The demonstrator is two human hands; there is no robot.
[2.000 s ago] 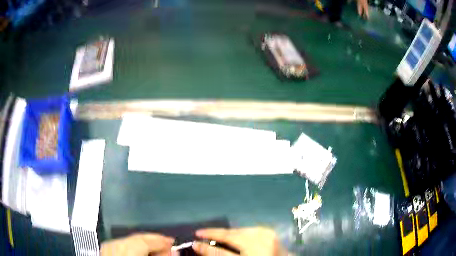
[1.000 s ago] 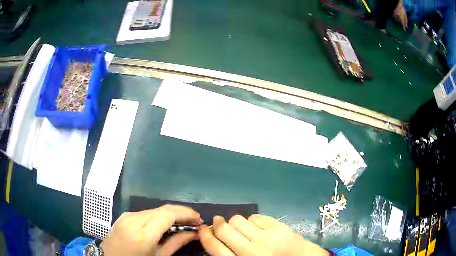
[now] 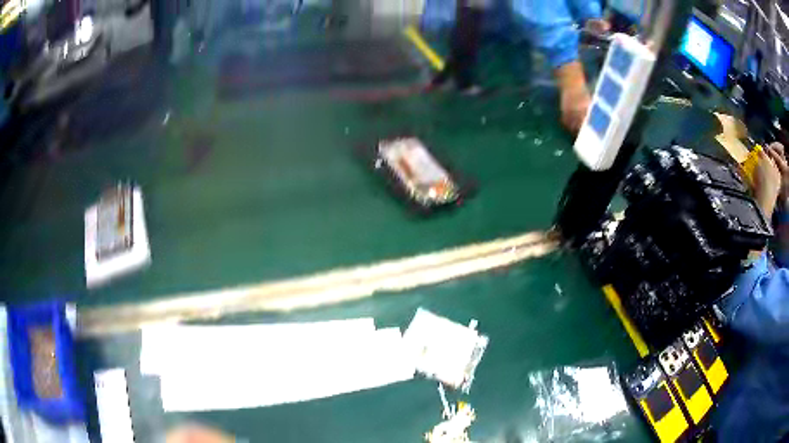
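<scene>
A small blurred part of my left hand (image 3: 197, 434) shows at the bottom edge, left of the middle. Its fingers and anything in them are cut off. My right hand is out of the picture. Nearest in front of me, long blank white sheets (image 3: 277, 363) lie overlapping on the green bench. A clear bag of parts (image 3: 445, 348) touches their right end. White-yellow loose parts (image 3: 452, 424) lie below the bag, cut by the bottom edge. The dotted sticker sheet (image 3: 113, 407) stands partly in view at the lower left.
A blue parts bin (image 3: 65, 363) is at the left edge. A pale rail (image 3: 346, 279) crosses the view. Beyond it, phone units (image 3: 417, 171) lie on the green belt. A shiny bag (image 3: 580, 394), black-yellow items (image 3: 683, 385) and black parts (image 3: 683, 225) are at right, with other people's arms beyond.
The view has tilted up and turned right, so the bench things sit lower and further left. The work between my hands, the dark mat and my right hand have left the picture.
</scene>
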